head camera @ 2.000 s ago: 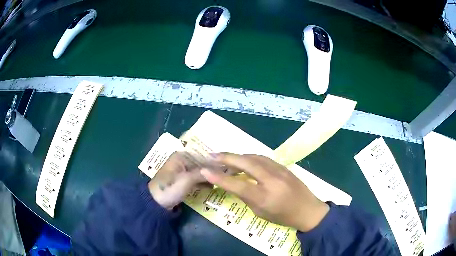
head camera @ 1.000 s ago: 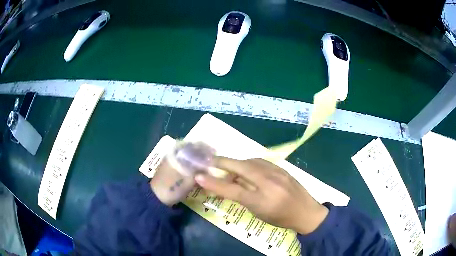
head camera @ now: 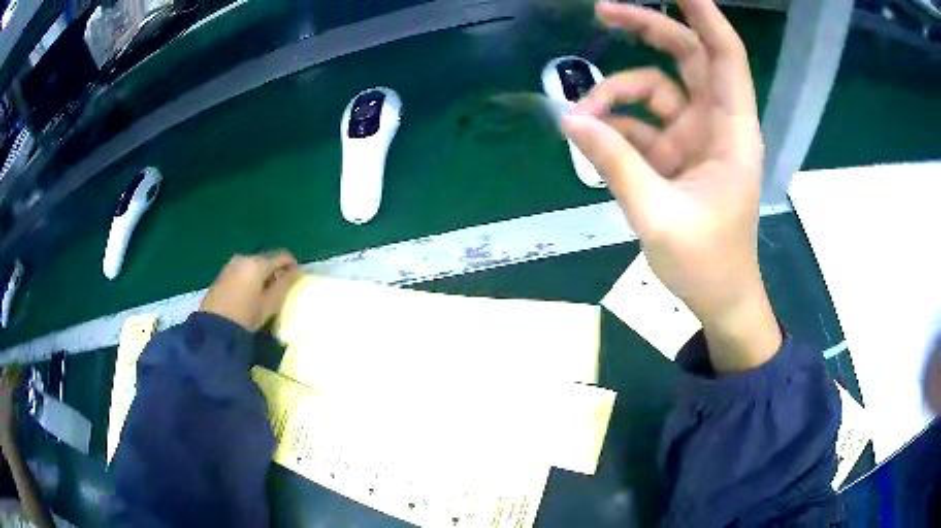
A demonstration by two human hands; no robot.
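My right hand is raised over the green belt, thumb and index finger pinched together. A faint, blurred clear film trails left from its fingertips. My left hand is low at the left, its fingers closed at the left end of a pale yellow release liner. The liner lies across the pile and looks nearly white from glare. A printed label sheet shows below it, with small black print along its lower edge.
White handheld devices lie spaced along the belt, one partly behind my right hand. A scuffed metal rail separates belt and worktop. Label strips lie at left and right. A grey post and white paper are at right.
My hands have moved apart: the right up over the belt with the film, the left to the liner's end. The liner now lies across the pile. The view has shifted and tilted.
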